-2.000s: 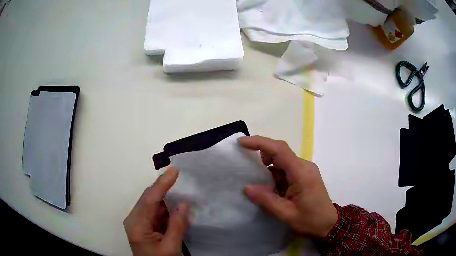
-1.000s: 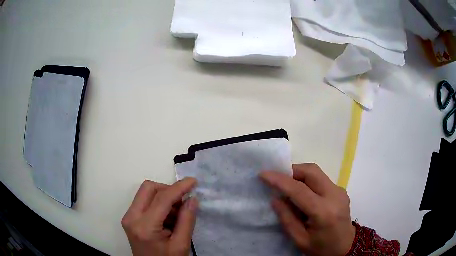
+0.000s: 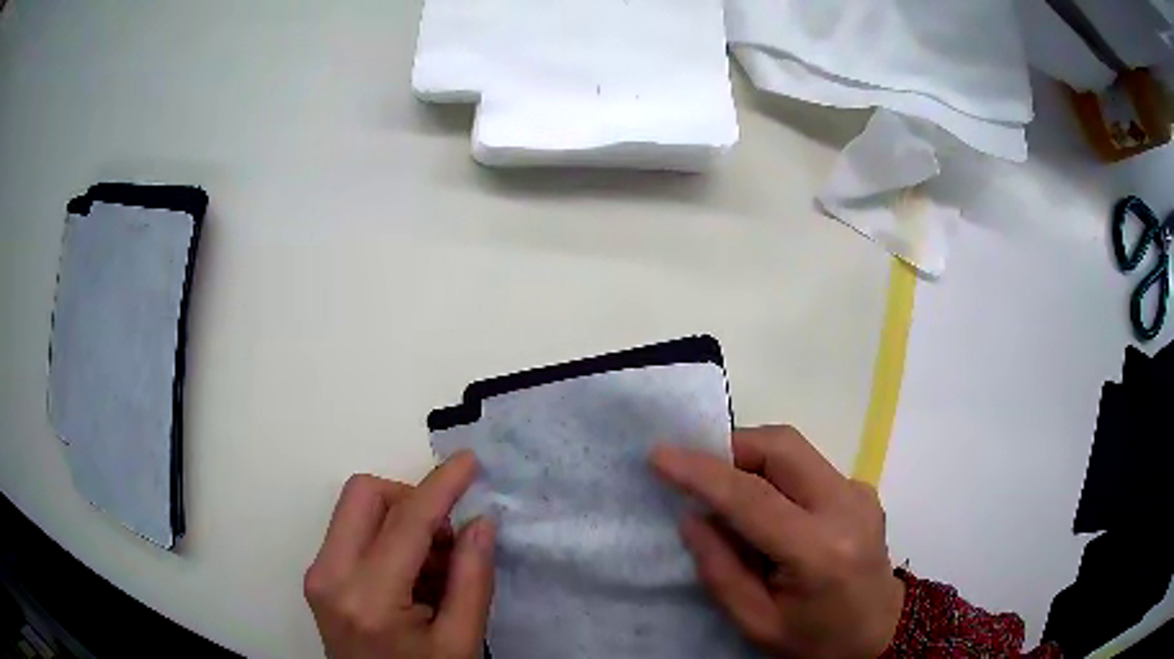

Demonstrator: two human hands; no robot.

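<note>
A thin backing sheet (image 3: 579, 451), grey-white and mottled, lies over a black panel (image 3: 605, 367). A black rim and the notched corner show along the top; the lower end is cut off by the picture's edge. A soft crease runs across the sheet between my hands. My left hand (image 3: 399, 566) holds the sheet at its left edge, index fingertip and thumb on its face. My right hand (image 3: 792, 547) holds it at the right side, index fingertip and thumb on its face. The other fingers of both hands are partly hidden.
Backed panels (image 3: 122, 348) lie piled at left. A white sheet stack (image 3: 579, 77) and loose white sheets (image 3: 888, 58) are above. A white scrap (image 3: 882, 180) touches yellow tape (image 3: 886, 386). Green-handled snips (image 3: 1146, 264), an amber container (image 3: 1123, 119) and black panels (image 3: 1127, 451) are at right.
The sheet's top has gone from raised and covering unevenly to lying flat along the black panel's top edge, leaving an even rim. Both hands have moved lower on it. The view has shifted.
</note>
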